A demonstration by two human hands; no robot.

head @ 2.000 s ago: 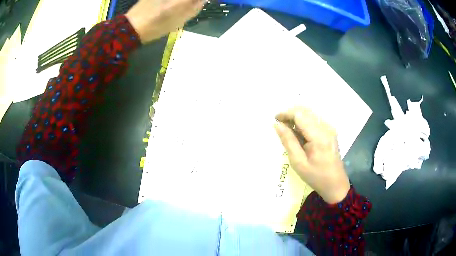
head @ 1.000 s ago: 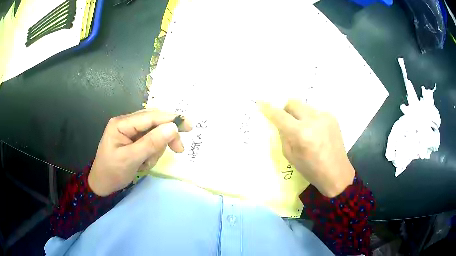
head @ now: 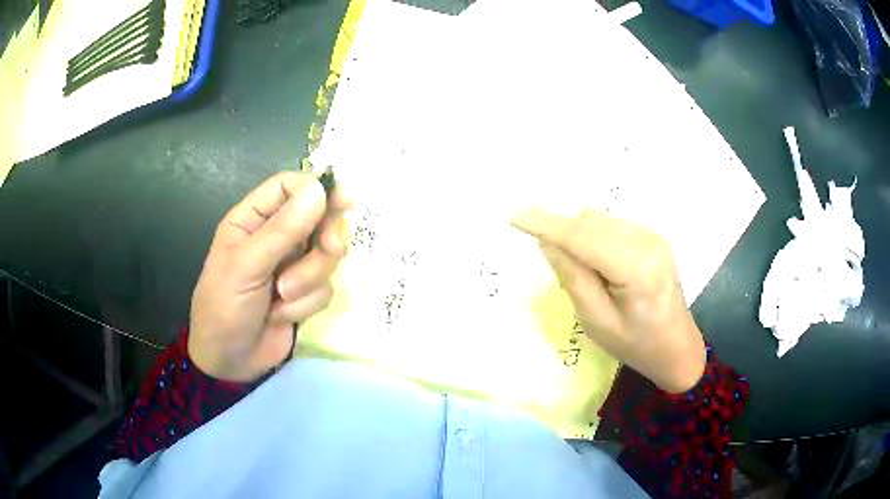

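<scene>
My left hand (head: 263, 278) is above the left edge of the paper sheets (head: 449, 205), holding a small black piece (head: 327, 179) between thumb and index finger. Only its short dark end shows at the fingertips; the rest is hidden in the hand. My right hand (head: 625, 292) is over the right part of the sheets, its thumb and index fingertips close together and pointing left, apart from the black piece. Whether a thin tool is between them cannot be made out against the bright paper.
Several black pieces (head: 115, 47) lie in a parallel row on cream paper in a blue-rimmed tray (head: 198, 63) at upper left. A crumpled white cloth (head: 815, 263) lies at right. A blue bin (head: 727, 10) and clear bag (head: 834, 54) are at upper right. Dark loose pieces show at top left.
My left hand has come back from the top of the bench with a black piece, and its fingertips have since risen slightly. My right hand stays over the sheets. The camera view has shifted.
</scene>
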